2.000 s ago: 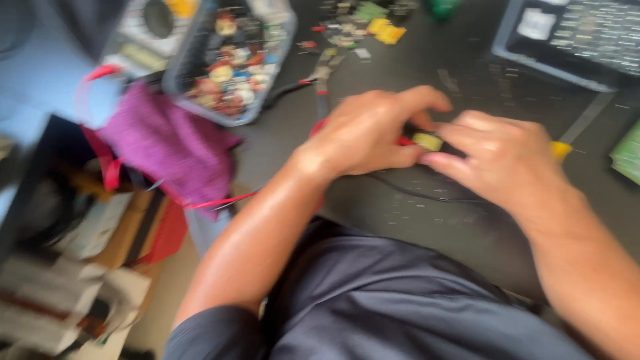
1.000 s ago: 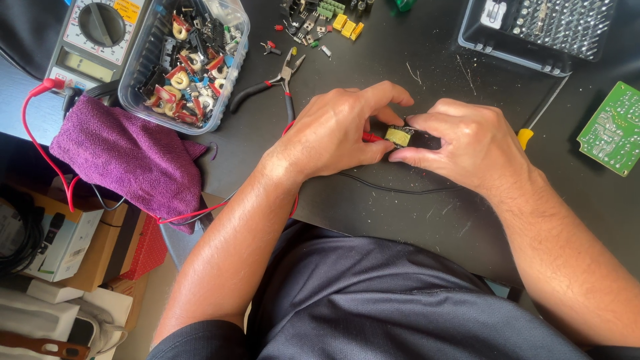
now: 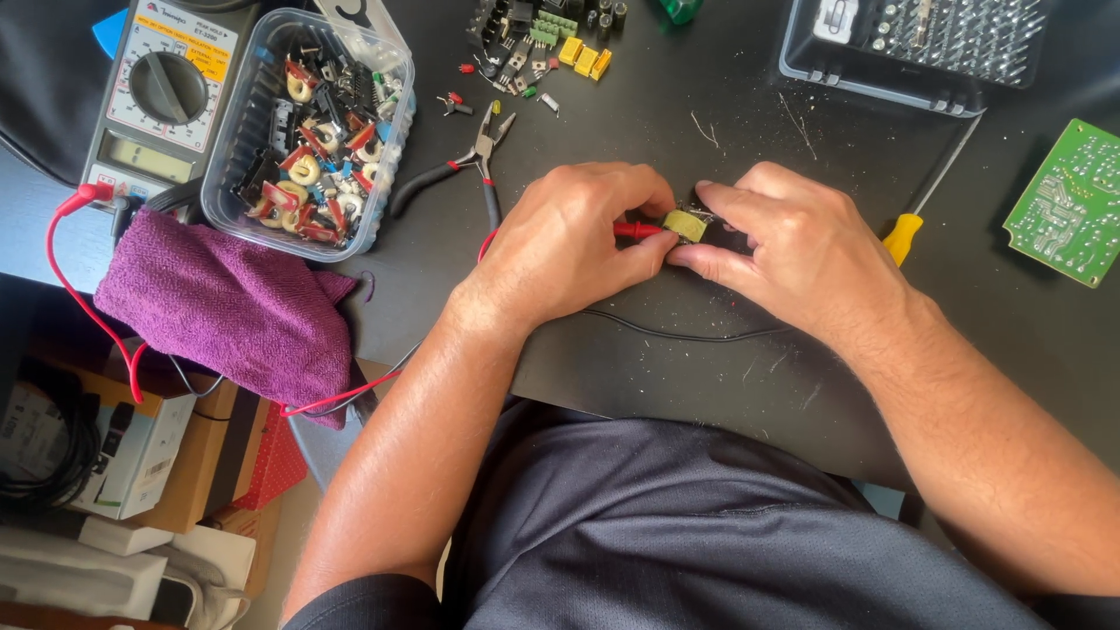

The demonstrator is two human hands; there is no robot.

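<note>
Both hands meet over the dark table around a small yellow-wrapped transformer (image 3: 685, 226). The fingertips of my left hand (image 3: 582, 236) pinch its left side, beside a red multimeter probe (image 3: 637, 230) that lies under that hand and points at the part. My right hand (image 3: 801, 241) has its thumb at the lower edge and its fingers near the metal pins at the upper right. Whether a second probe is in it is hidden. A black lead (image 3: 682, 334) runs between the two hands toward the right wrist. At the upper left lies the multimeter (image 3: 166, 87) with the red lead plugged in.
A plastic tub (image 3: 389, 188) of electronic parts stands beside a purple cloth (image 3: 236, 302). Pliers (image 3: 481, 157) lie left of my hands, loose components (image 3: 542, 31) beyond them. On the right are a screwdriver (image 3: 903, 236), a bit case (image 3: 884, 86) and a green circuit board (image 3: 1072, 206).
The earliest frame is blurred. Both hands stay around the yellow part, and the fingers of my right hand have shifted slightly at its pin side since one second ago.
</note>
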